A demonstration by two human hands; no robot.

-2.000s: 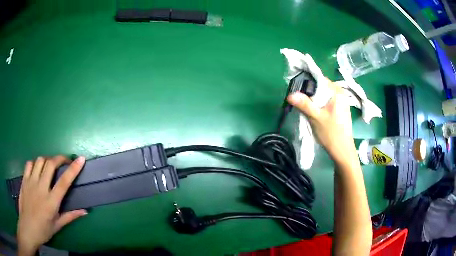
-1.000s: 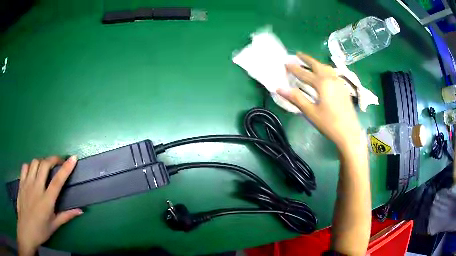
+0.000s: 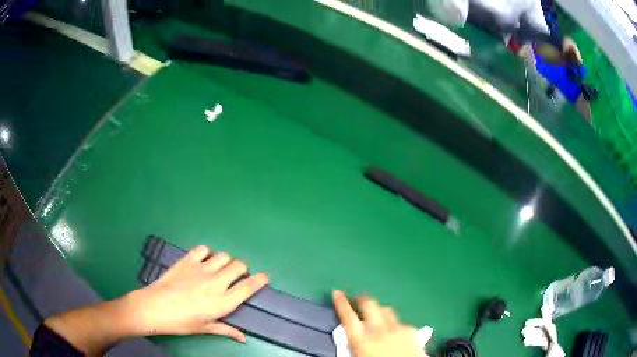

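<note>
Two black power strips [image 3: 293, 317] lie side by side on the green bench [image 3: 279, 181], their plain surface up. My left hand [image 3: 202, 293] rests on them near their left end, fingers spread over the strips. My right hand [image 3: 381, 324] is at their right end, slightly blurred and cut off by the lower edge, with a white cloth [image 3: 342, 342] under it against the strips. A power cord [image 3: 457, 346] with a round mains plug [image 3: 494, 309] lies to the right, partly out of view.
A slim dark bar [image 3: 408, 195] with a pale tip lies mid-bench. A clear bottle [image 3: 578, 291], white glove [image 3: 541, 335] and stacked black strips [image 3: 590, 344] are at right. Another long dark bar [image 3: 237, 58], a white scrap [image 3: 214, 112] and a post [image 3: 117, 31] are farther off. A person's hand [image 3: 571, 52] shows beyond.
The view has swung left. My right hand has moved from the cord area to the strips with the cloth. The strips' cord ends are now hidden or out of view.
</note>
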